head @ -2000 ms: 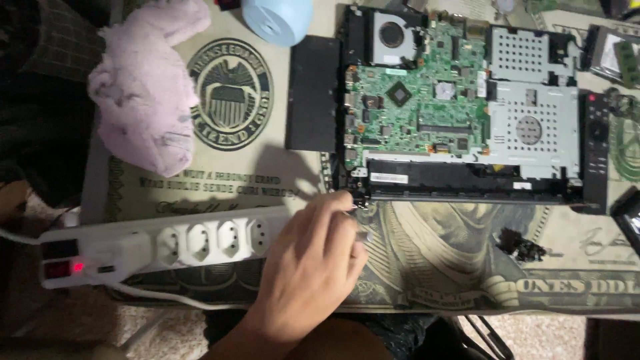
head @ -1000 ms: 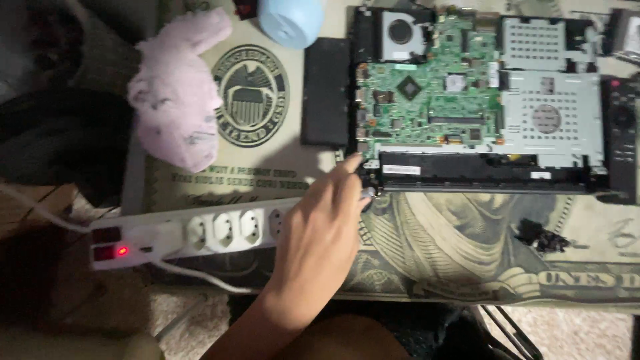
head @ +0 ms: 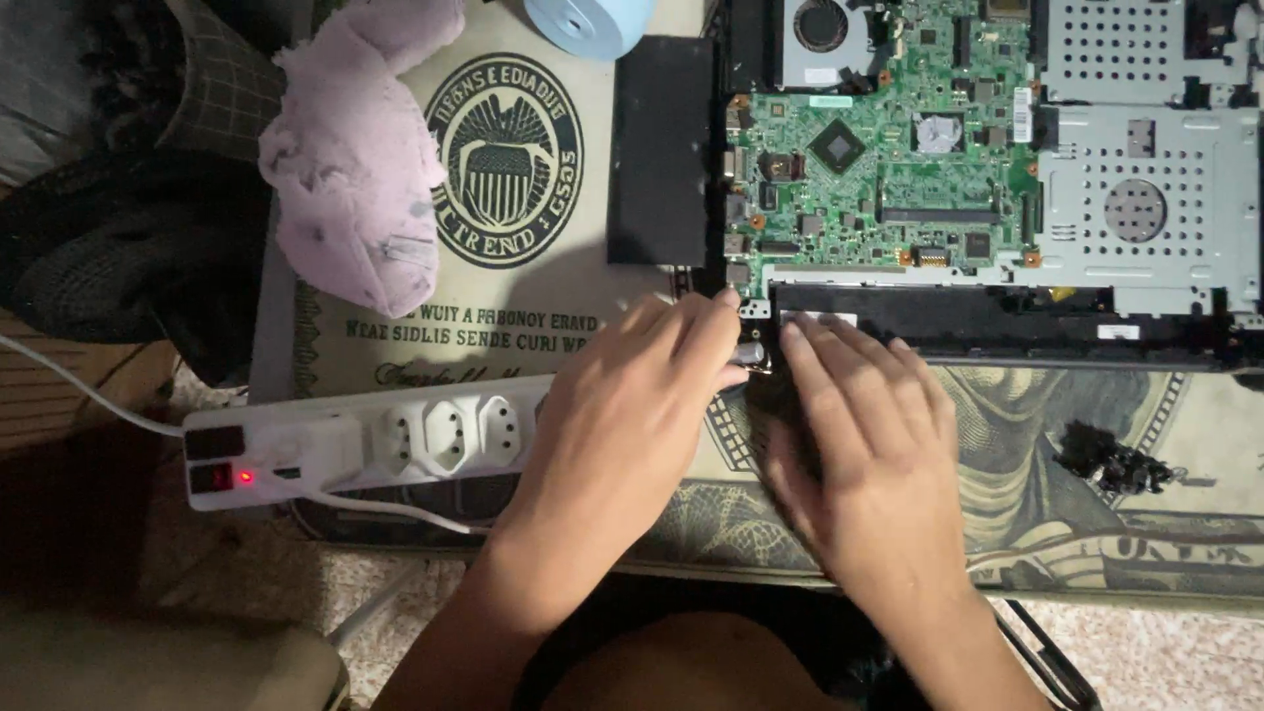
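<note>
An opened laptop base with a green motherboard (head: pixel 859 217), a cooling fan (head: pixel 822 28) and a perforated metal drive plate (head: pixel 1160 188) lies at the upper right. My left hand (head: pixel 642 395) is at its lower left corner, fingers bent around a small metallic hinge part (head: pixel 750 353); whether it grips the part or only touches it cannot be told. Just right of it, my right hand (head: pixel 869 434) lies with its fingertips on the black front edge of the base (head: pixel 948 326), its fingers extended and close together. Nothing shows in my right hand.
A white power strip (head: pixel 365 444) with a lit red switch runs under my left forearm. A black flat panel (head: pixel 660 148), a pinkish cloth (head: pixel 355 178) and a light blue container (head: pixel 591 22) lie left of the laptop. Black scraps (head: pixel 1111 459) sit on the banknote-print mat.
My right hand has come into view and now rests on the front edge of the laptop base. My left hand stays at the corner.
</note>
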